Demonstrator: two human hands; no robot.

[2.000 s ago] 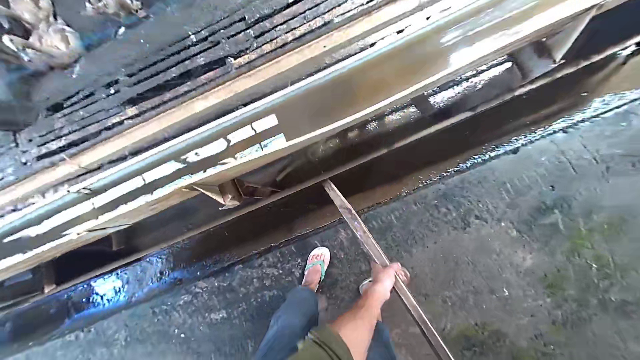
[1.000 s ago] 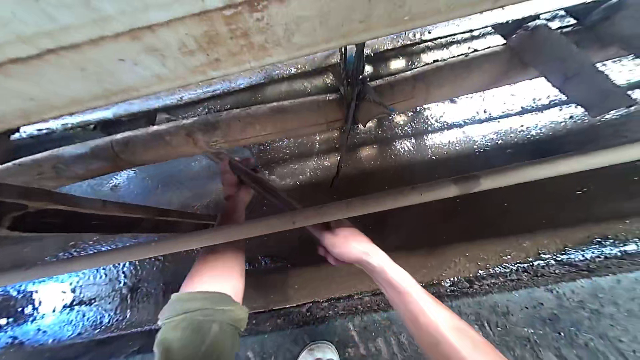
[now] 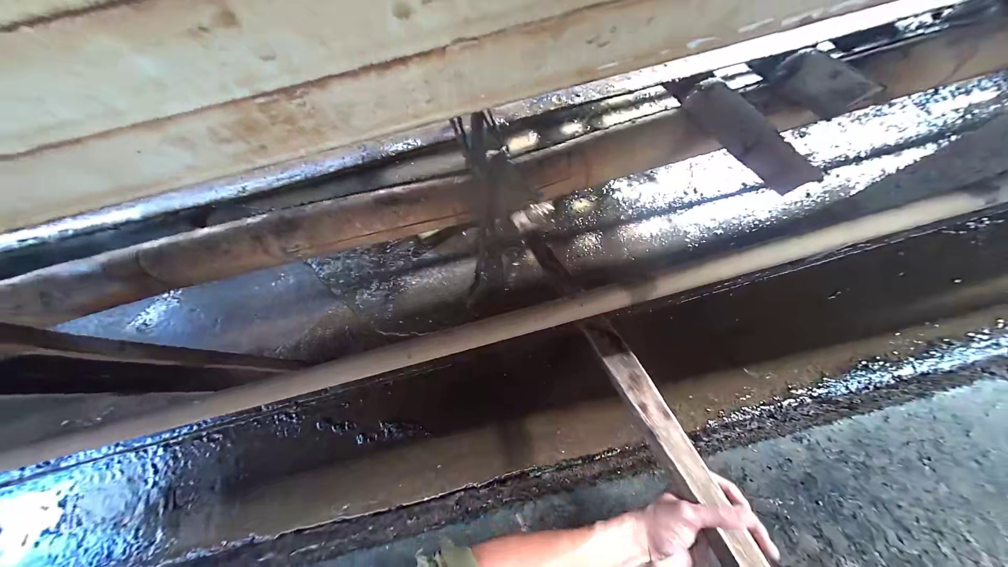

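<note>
My left hand (image 3: pixel 693 524) is closed around the lower part of a long, narrow wooden board (image 3: pixel 650 402), near the bottom edge of the head view. From there the board slants up and left and passes beneath a pale rail (image 3: pixel 472 339). Its wet, dark far part reaches beside a hanging dark bundle of strips or cords (image 3: pixel 490 189) on a brown round beam (image 3: pixel 315 236). Whether the board's tip touches the bundle cannot be told. My right hand is out of view.
A large pale, stained panel (image 3: pixel 260 102) overhangs the top left. Two dark flat pieces (image 3: pixel 748 138) lie across the beam at upper right. Below the rail runs a trough of murky brown liquid (image 3: pixel 551 429), edged by wet, rough concrete floor (image 3: pixel 874 472). A dark brace (image 3: pixel 142 362) juts in at left.
One second ago both my hands were on the board in among the rails; now only my left hand shows, lower and nearer the floor side. The view has moved closer over the trough since two seconds ago.
</note>
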